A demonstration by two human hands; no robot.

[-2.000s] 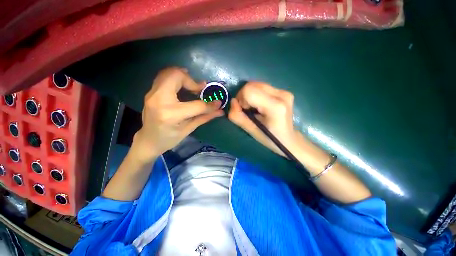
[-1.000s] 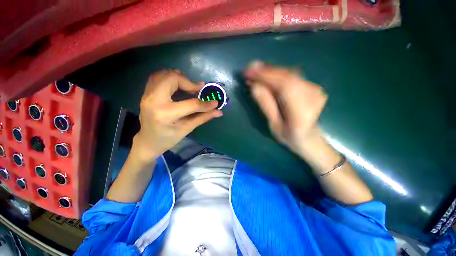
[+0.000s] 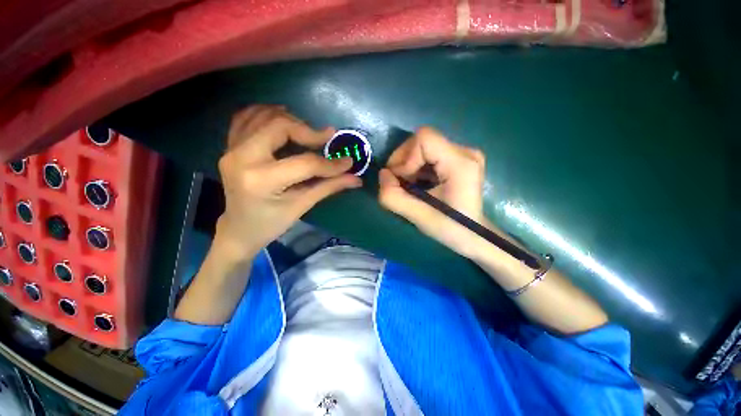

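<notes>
A round smartwatch head (image 3: 348, 153) with a silver rim and green marks on its black face is held over the green mat. My left hand (image 3: 280, 175) grips it by its left side and lower edge, with a finger over the face. My right hand (image 3: 435, 183) is just right of the watch, apart from it, with fingers closed on a thin black tool (image 3: 479, 229). The tool runs back over my wrist. Its front end is hidden by my fingers.
A red foam tray (image 3: 130, 236) with watches in square pockets lies at the left. More red foam trays (image 3: 366, 28) are stacked across the top, one edge wrapped with clear film and tape bands. The dark green mat (image 3: 585, 138) spreads under my hands. Printed dark material is at the right edge.
My right hand, raised and blurred to the right one second ago, has come back down near the watch, and the black tool shows again. My left hand and the watch have barely moved.
</notes>
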